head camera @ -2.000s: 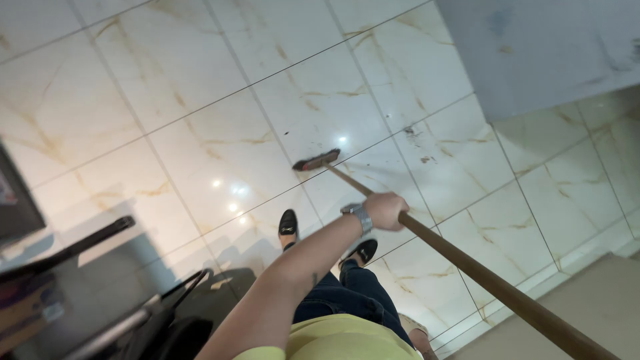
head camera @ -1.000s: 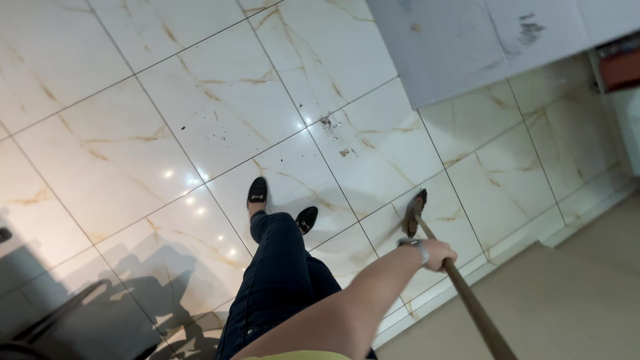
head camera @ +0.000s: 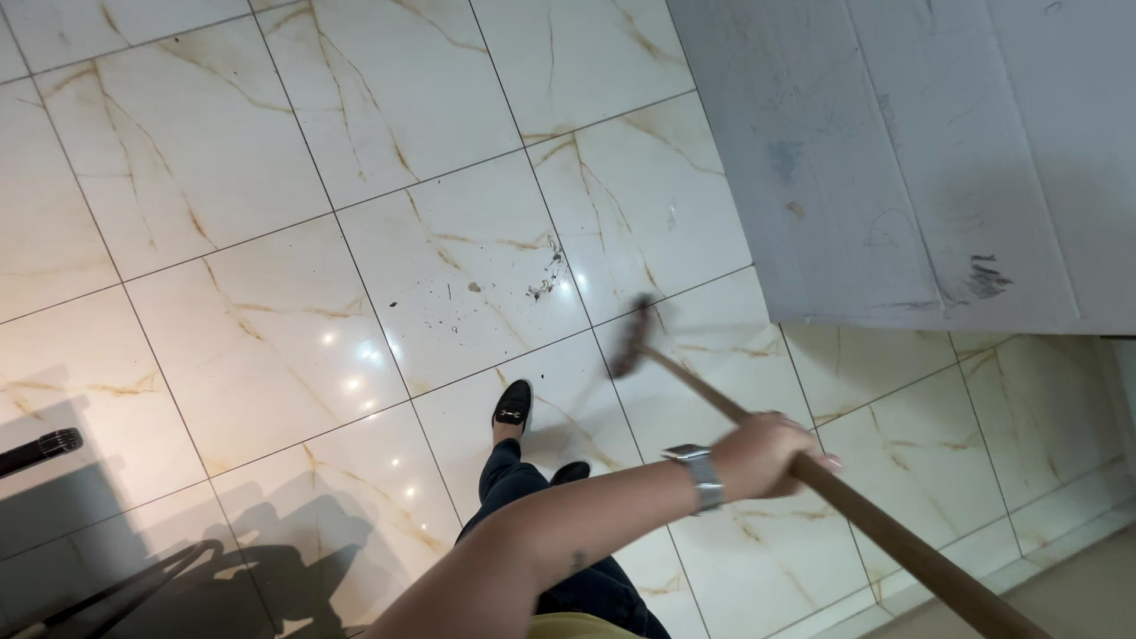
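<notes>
My left hand, with a watch on its wrist, is shut around the wooden handle of a broom. The handle slants from the lower right corner up to the broom head, which is blurred and low over or on the tiled floor. Left of the head, small dark and pale debris lies scattered on a tile. The handle's upper end runs out of the frame. My right hand is not in view.
A large grey-white panel or box with scuffs fills the upper right. My black shoes stand on the marble-patterned tiles below the debris. A dark bar and a thin black frame are at the left. A pale ledge edges the floor.
The broom head was in front of my shoes two seconds ago, then at their right near the ledge; now it is farther forward, right of the debris. My left hand keeps its grip.
</notes>
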